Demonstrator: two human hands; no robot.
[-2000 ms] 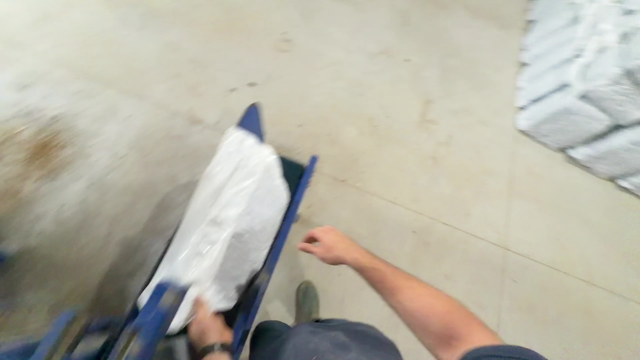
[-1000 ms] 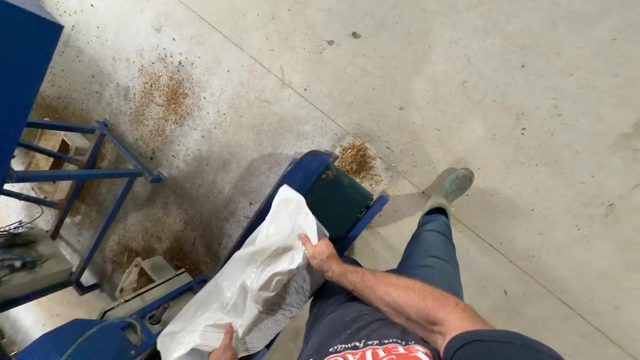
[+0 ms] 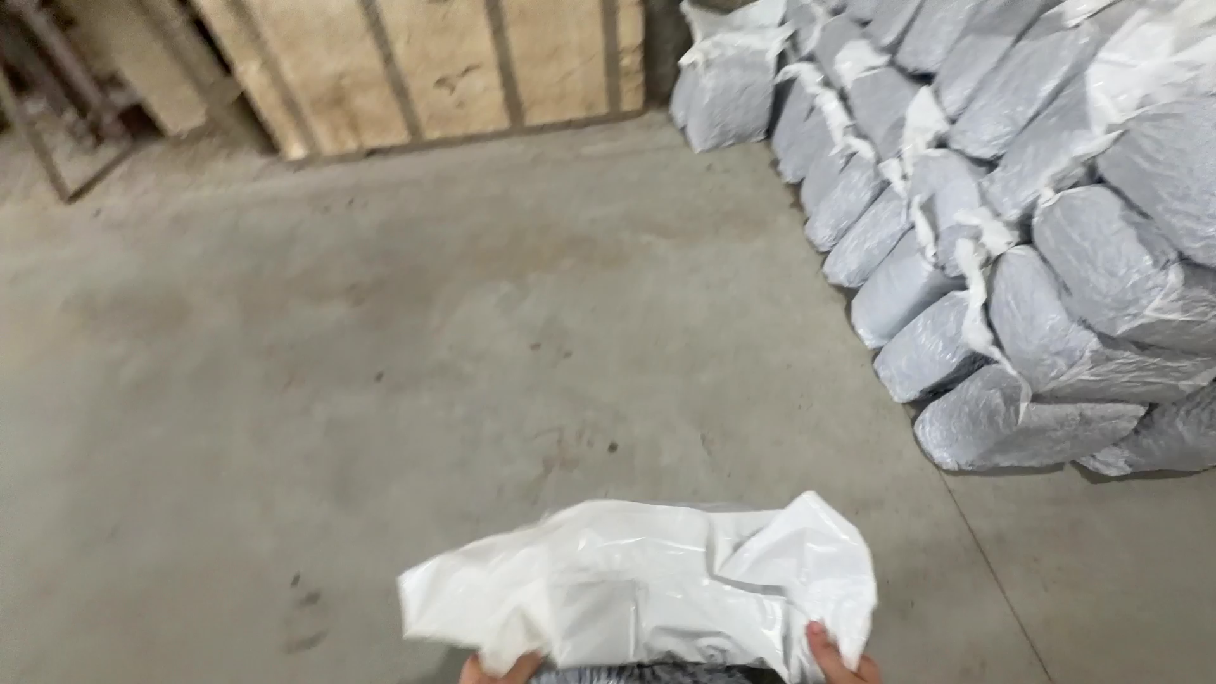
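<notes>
A white plastic bag (image 3: 627, 579) spans the lower middle of the head view, crumpled along its upper part, with darker, filled-looking film just visible below. My left hand (image 3: 499, 668) grips its lower left edge, thumb and fingers closed on the film. On the right side, my right hand (image 3: 841, 657) pinches the plastic, its thumb on top. Most of both hands and the bag's lower body are cut off by the bottom edge of the view.
Many filled grey-and-white plastic bags (image 3: 1007, 418) are stacked at the right. Wooden panels (image 3: 437, 71) with dark vertical strips stand at the back. A rusty metal frame (image 3: 66, 171) is at the far left, and concrete floor (image 3: 475, 361) lies between.
The view has swung from the blue machine to the stacked bags. The white bag, earlier lying on the blue machine, is now held in both my hands over the floor.
</notes>
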